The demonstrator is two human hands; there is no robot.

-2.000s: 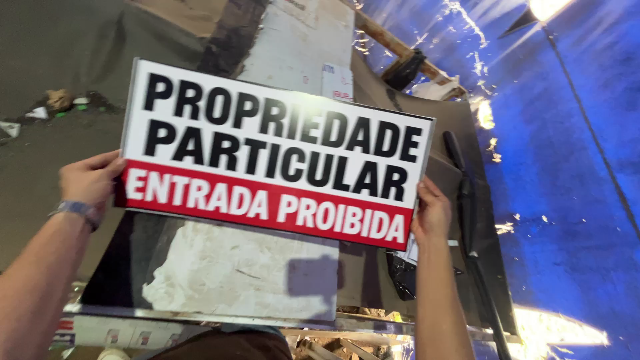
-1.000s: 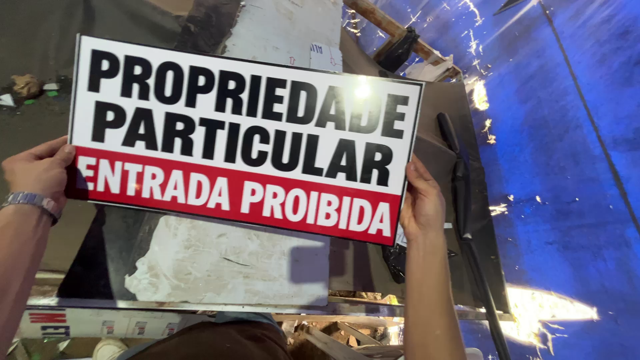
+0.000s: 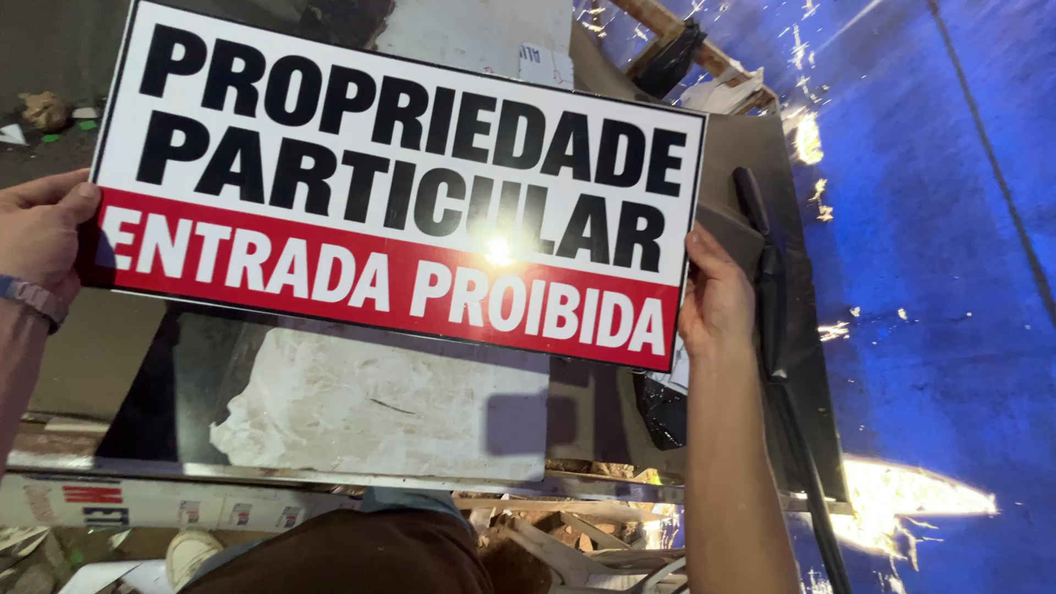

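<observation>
A rectangular sign panel (image 3: 396,198), white over red with large black and white lettering, is held up by its two short ends, tilted down to the right. My left hand (image 3: 45,235), with a wristwatch on the wrist, grips the left end, thumb on the front face. The right end is in my right hand (image 3: 718,289), its fingers mostly behind the panel. A bright light reflects off the glossy face. Beneath the panel lies a worn whitish board (image 3: 388,412) on a dark-covered table (image 3: 140,363); the panel hides part of both.
A black tube-like object (image 3: 771,289) lies along the table's right side. Black plastic (image 3: 672,62) and a wooden bar (image 3: 643,16) are at the upper right, beside a blue tarp (image 3: 932,247). Crumpled brown scrap (image 3: 45,110) lies at upper left. Rubble and a printed box (image 3: 206,503) show below the table edge.
The sign fills more of the view than before, held nearer to the camera. Both hands have kept their grip on its ends. The light's reflection now falls lower on its face than one second ago.
</observation>
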